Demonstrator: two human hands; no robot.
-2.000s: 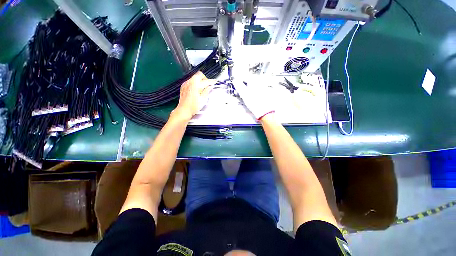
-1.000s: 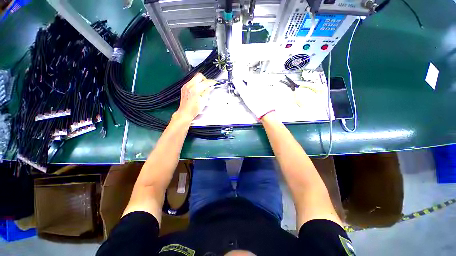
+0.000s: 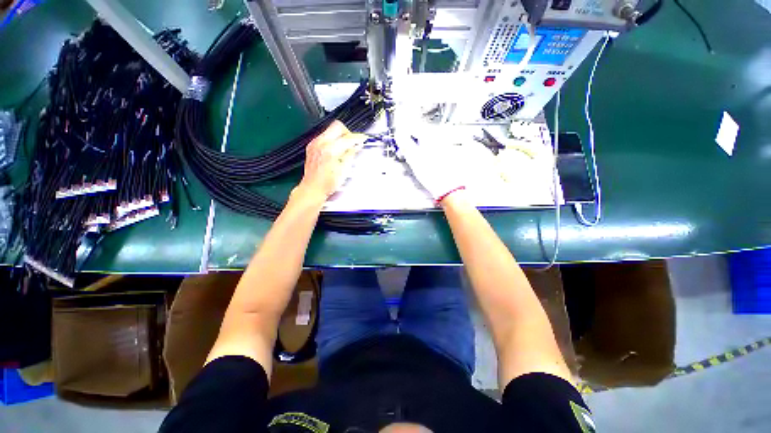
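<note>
My left hand point(image 3: 330, 161) is at the left of the machine head point(image 3: 390, 76), its fingertips closed on a thin black cable end point(image 3: 373, 139). My right hand point(image 3: 429, 167), in a white glove, is at the right of the head, its fingers on a dark cable point(image 3: 409, 172) that runs along the palm. The work under the head is small and mostly hidden by fingers and glare. A thick black cable bundle point(image 3: 241, 169) curves in from the left behind my left hand. The white base plate point(image 3: 372, 193) lies under both hands.
A control unit point(image 3: 524, 76) stands behind right. Pliers point(image 3: 499, 145) lie on the plate, a flat black device point(image 3: 574, 167) beside it. A large cable heap point(image 3: 110, 127) lies far left. A frame post point(image 3: 292, 63) rises behind my left hand.
The view has shifted slightly. Both hands stay in the same places by the machine head. The teal fitting above sits higher than one second ago.
</note>
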